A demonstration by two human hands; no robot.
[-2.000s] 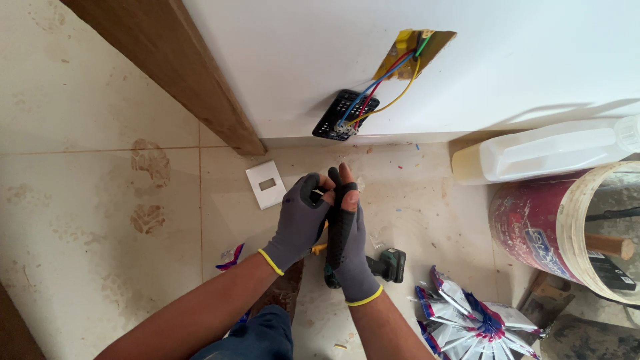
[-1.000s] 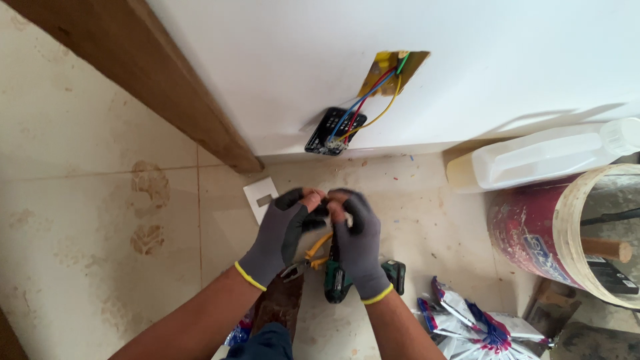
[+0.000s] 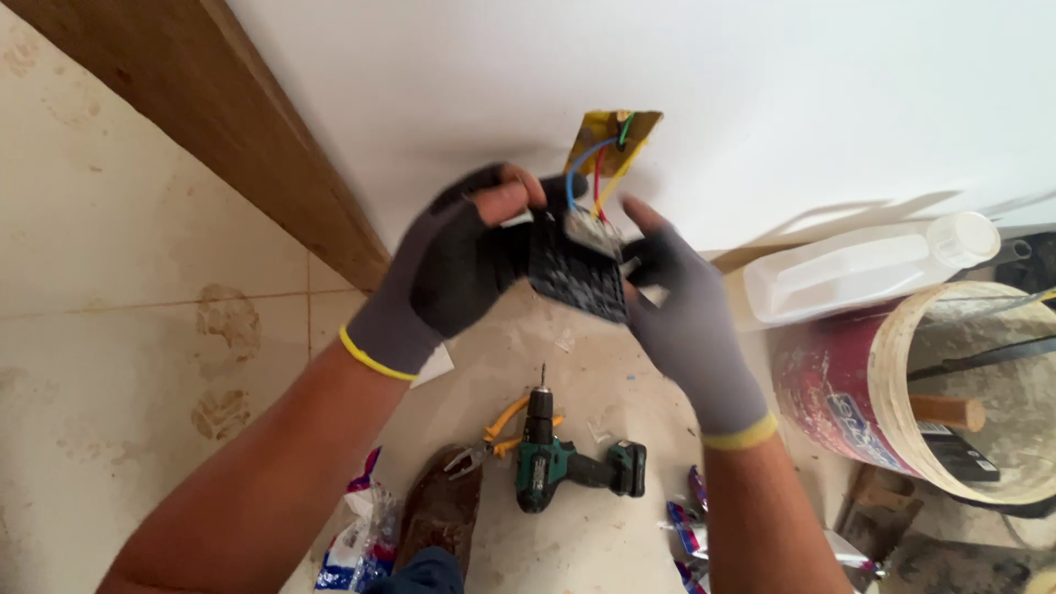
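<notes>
My left hand (image 3: 470, 256), in a grey and black work glove with bare fingertips, grips the left side of a black plastic wall-plate frame (image 3: 577, 276). My right hand (image 3: 681, 289), gloved alike and blurred, is at the frame's right edge; whether its fingers close on it is unclear. A pale electrical module (image 3: 592, 233) sits at the frame's top. Blue, red and yellow wires (image 3: 598, 177) run from it into a yellow wall box (image 3: 590, 144), where a green wire also shows. Below my left hand, a white cover plate (image 3: 435, 367) is partly hidden.
A green cordless drill (image 3: 540, 470) and orange-handled pliers (image 3: 470, 458) lie near a brown shoe (image 3: 437, 511). Plastic packets (image 3: 359, 536) lie on the floor. To the right are a translucent jug (image 3: 858, 264) and a red bucket (image 3: 833, 379) holding tools. A wooden post (image 3: 239, 124) stands left.
Both hands have moved up from above the floor to the black frame, which earlier hung by its wires against the wall. The drill and pliers now show more fully.
</notes>
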